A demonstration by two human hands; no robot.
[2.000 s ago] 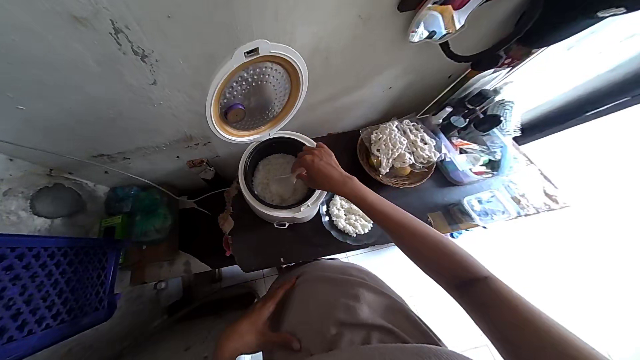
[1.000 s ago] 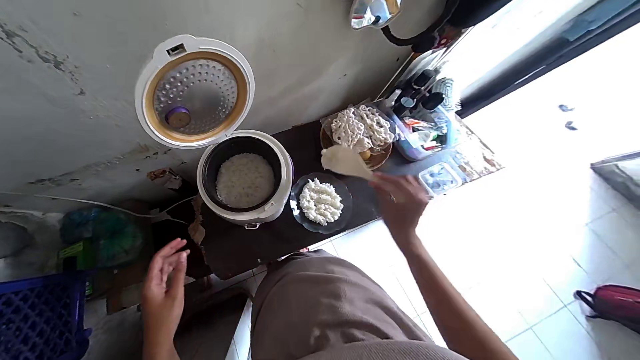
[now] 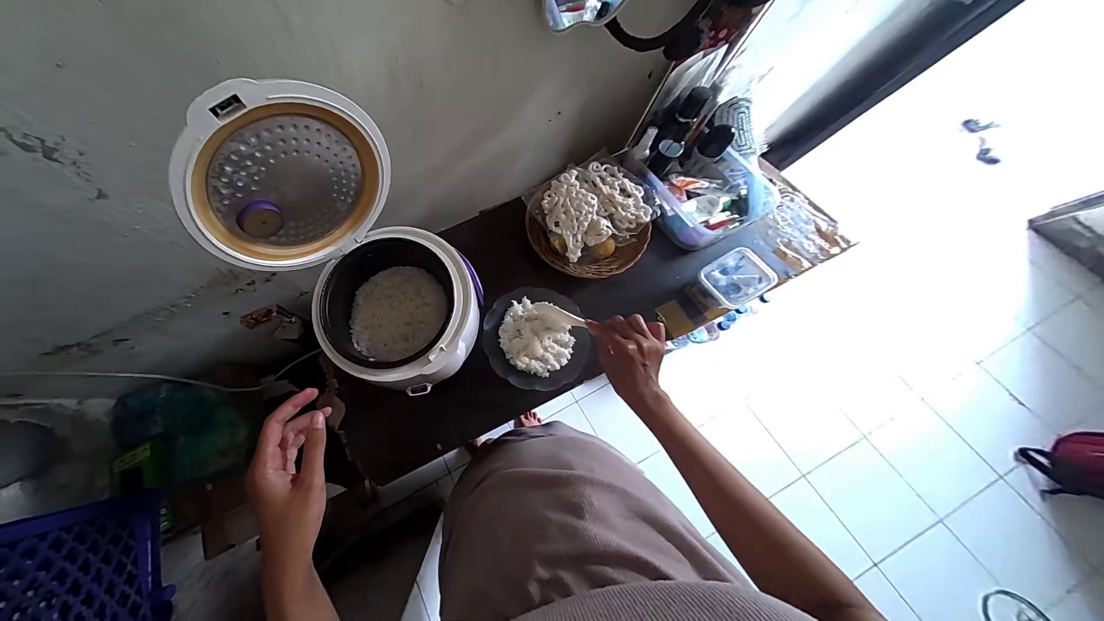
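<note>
My right hand [image 3: 634,358] grips the handle of a pale rice paddle [image 3: 559,315], whose blade lies at the top of the mound of white rice [image 3: 530,345] on a dark glass plate [image 3: 524,379]. To the left of the plate stands a white rice cooker [image 3: 457,336] with its lid [image 3: 285,172] raised toward the wall and cooked rice [image 3: 398,312] in its dark inner pot. My left hand [image 3: 293,457] is held in the air below and left of the cooker, fingers apart, holding nothing.
Behind the plate, a wicker basket [image 3: 586,267] holds white netted bundles and yellowish fruit. Right of it are a plastic bin [image 3: 690,231] of small items and a clear-lidded container [image 3: 737,278]. A purple plastic crate [image 3: 82,552] stands at lower left.
My right hand was at the cooker's pot, then right of the plate with the paddle raised; now the paddle is at the plated rice. My left hand has left my clothing and risen beside the table.
</note>
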